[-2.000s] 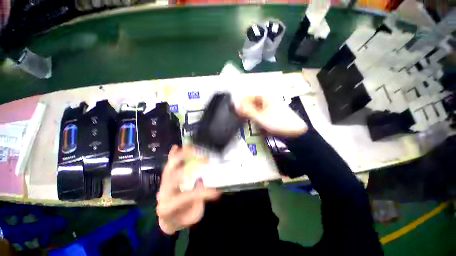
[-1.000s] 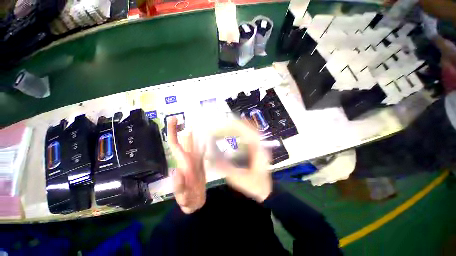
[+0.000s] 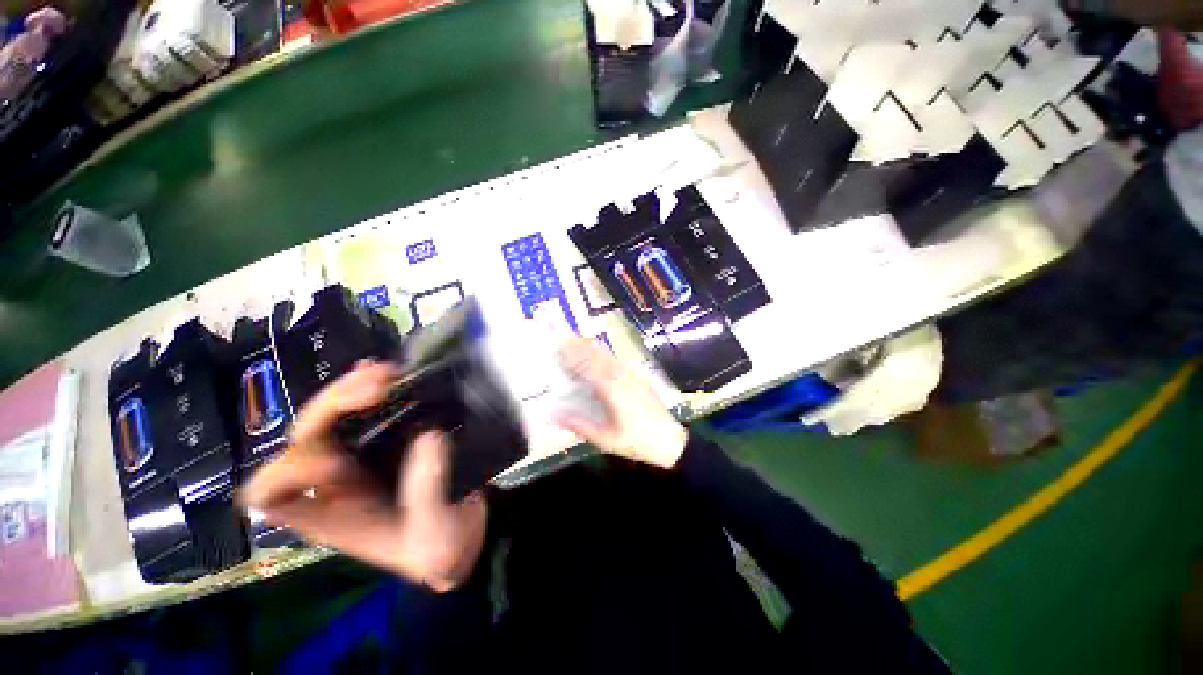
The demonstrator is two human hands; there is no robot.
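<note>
My left hand (image 3: 376, 488) holds a black carton blank (image 3: 455, 409), blurred, between thumb and fingers above the bench's front edge. My right hand (image 3: 614, 402) is just right of that blank, fingers blurred over the printed sheet (image 3: 532, 274); I see nothing held in it. A small fanned pile of black carton blanks (image 3: 679, 290) with an oval product picture lies right of my hands. Two stacks of black blanks lie at the left, the outer one (image 3: 172, 448) in full view, the inner one (image 3: 257, 396) partly hidden by my left hand.
A dense block of open boxes (image 3: 910, 106) with white flaps stands at the right end. A black carton (image 3: 623, 82) and clear-wrapped pieces (image 3: 686, 59) stand on the green conveyor (image 3: 356, 145). A clear wrapped piece (image 3: 99, 240) lies far left. A person's dark sleeve (image 3: 1055, 336) is at the right.
My left hand has moved left and down and now holds a black blank. My right hand is lower. The view has shifted; the fanned pile is more fully visible than two seconds ago.
</note>
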